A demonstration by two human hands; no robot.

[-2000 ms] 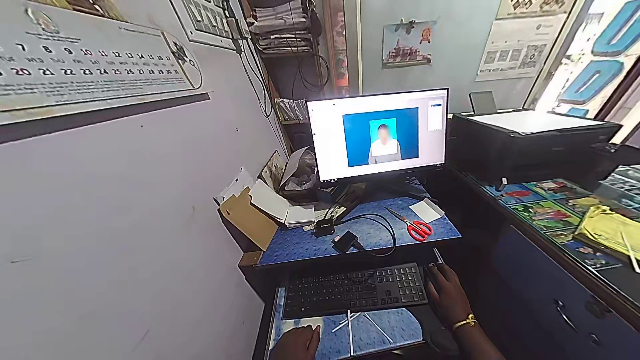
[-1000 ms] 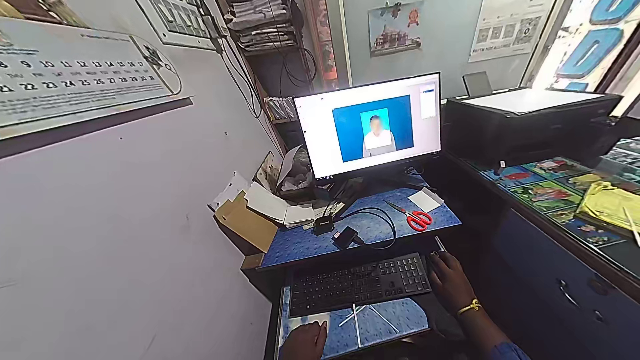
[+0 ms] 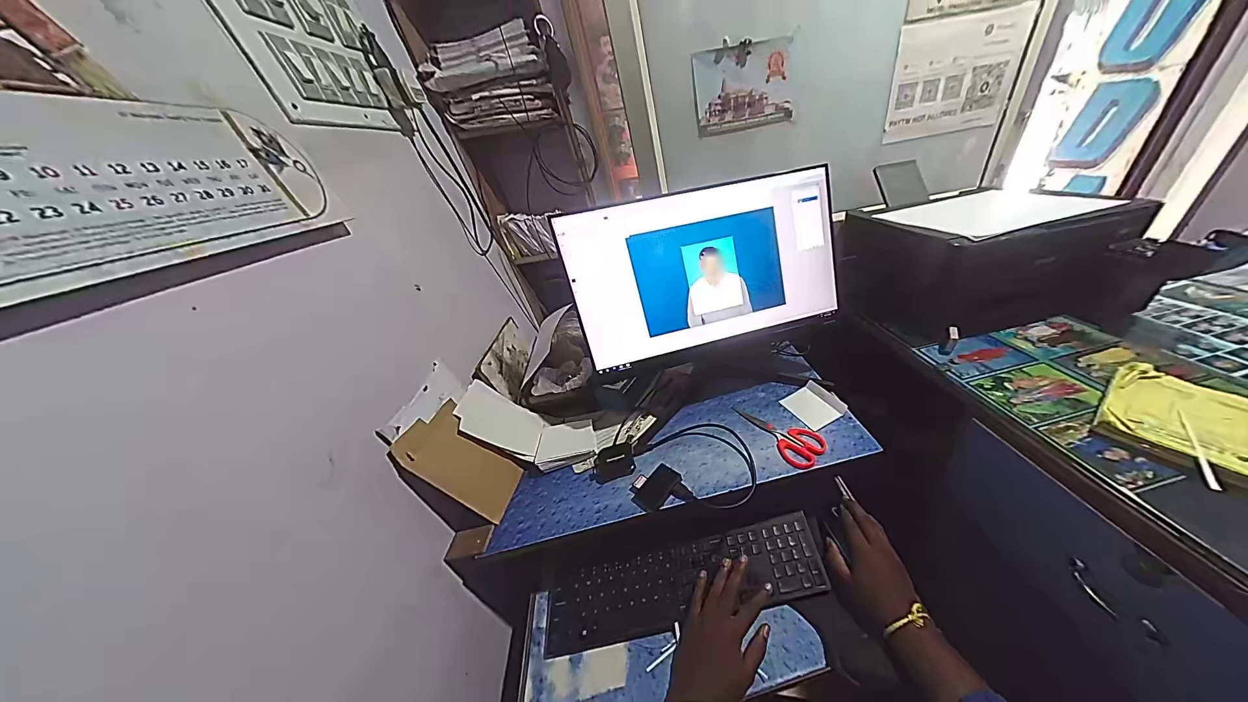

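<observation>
My left hand (image 3: 719,624) rests with spread fingers on the right part of a black keyboard (image 3: 624,595), holding nothing. On the keyboard's right, my right hand (image 3: 873,565) lies over a dark computer mouse (image 3: 835,541), largely hidden beneath it; a yellow band is around that wrist. Thin white strips (image 3: 665,651) lie below the keyboard, partly behind my left hand. Above stands a lit monitor (image 3: 710,268) showing a portrait photo on blue. Red-handled scissors (image 3: 799,447) and a black cable adapter (image 3: 661,486) lie on the blue desk top.
A cardboard box (image 3: 458,468) and white papers (image 3: 502,419) crowd the desk's left side by the wall. A black printer (image 3: 994,258) stands at the right, behind a counter with pictures and a yellow bag (image 3: 1170,414). Cables hang beside the shelf of stacked papers (image 3: 492,73).
My left hand has moved right from the tray's left edge onto the keyboard, and its fingers have spread. My right hand has stayed at the mouse. The view has shifted somewhat.
</observation>
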